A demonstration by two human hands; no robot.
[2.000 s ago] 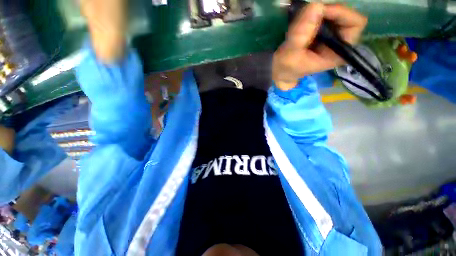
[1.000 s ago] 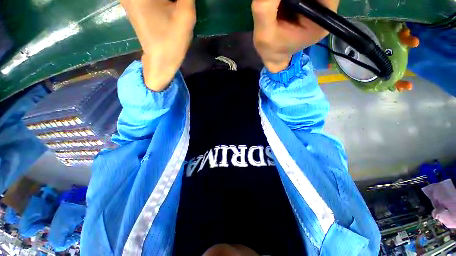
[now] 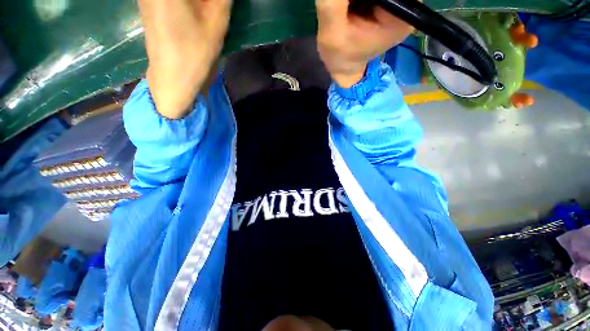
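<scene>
My left hand (image 3: 184,45) reaches up over the edge of the green bench (image 3: 84,68); its fingers are cut off by the top edge of the picture, so what they hold, if anything, is hidden. My right hand (image 3: 356,39) is to the right of it, closed around the soldering iron, whose thick black sleeve (image 3: 446,39) runs out to the right. The right fingertips and the iron's tip are out of the picture. The fixture is not in view.
A green frog-like fan (image 3: 511,64) is below the bench edge at right, behind the black sleeve. Stacked trays of parts (image 3: 97,161) stand below the bench at left. Blue-smocked people (image 3: 65,281) and cluttered benches are at the rim.
My left hand has moved right from the far left, then slightly back left. My right hand has moved up and left with the iron. The fixture has left the picture.
</scene>
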